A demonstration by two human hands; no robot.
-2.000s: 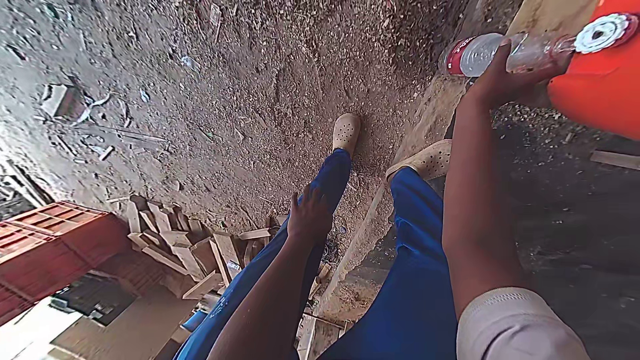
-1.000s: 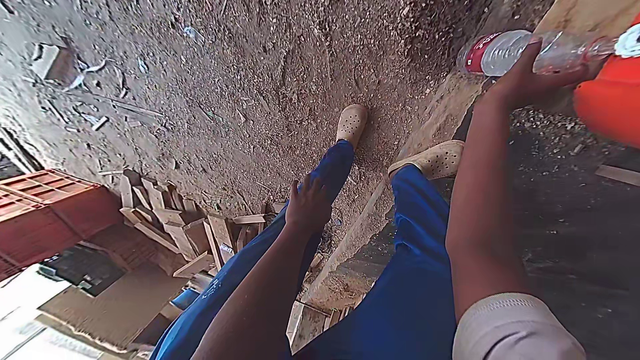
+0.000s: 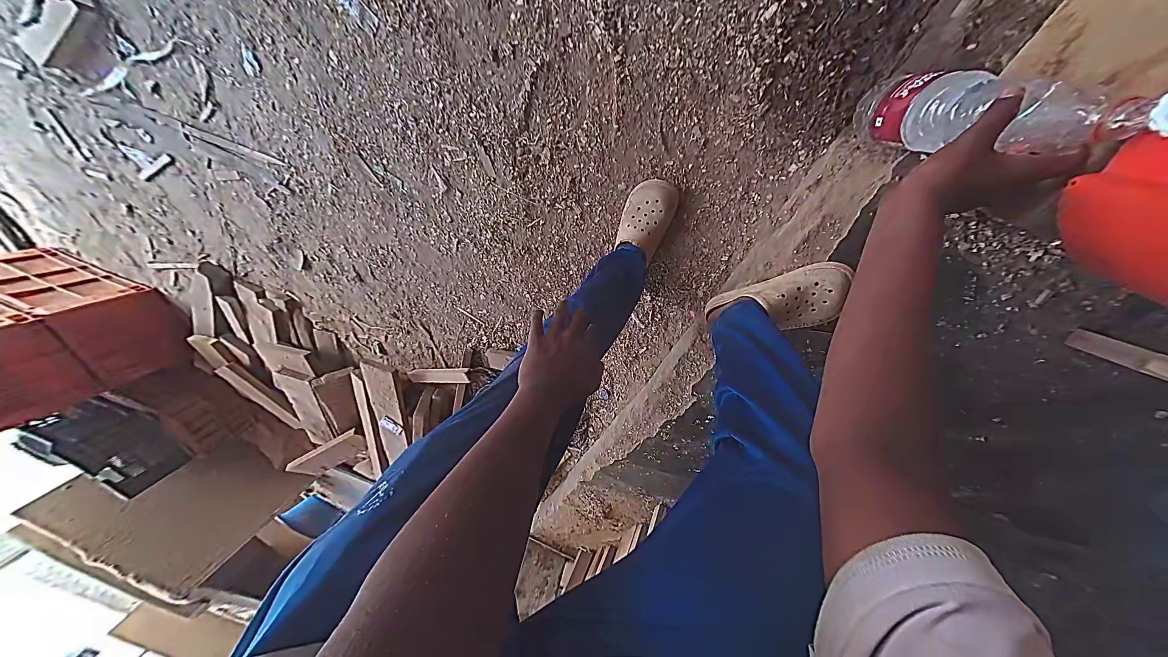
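Observation:
My right hand [image 3: 995,169] holds a clear plastic bottle [image 3: 1049,114] with a red label at the upper right. The bottle lies sideways in the view, its neck beside a white scalloped piece [image 3: 1161,117] at the edge. Just below that, an orange-red object [image 3: 1118,219], cut off by the frame, sits close to my fingertips. My left hand [image 3: 561,360] rests on my leg in blue trousers [image 3: 757,392], its fingers spread and holding nothing.
My feet wear tan clogs [image 3: 648,214] on ground strewn with wood chips. Wood offcuts [image 3: 301,374] are heaped at the left, near red plastic crates [image 3: 91,338] and a brown board [image 3: 182,511]. A concrete edge [image 3: 630,420] runs between my feet. A wooden strip [image 3: 1118,351] lies at the right.
My right hand and the bottle have shifted a little to the right, and the orange-red object sits lower at the frame's edge. My left hand has stayed on my leg.

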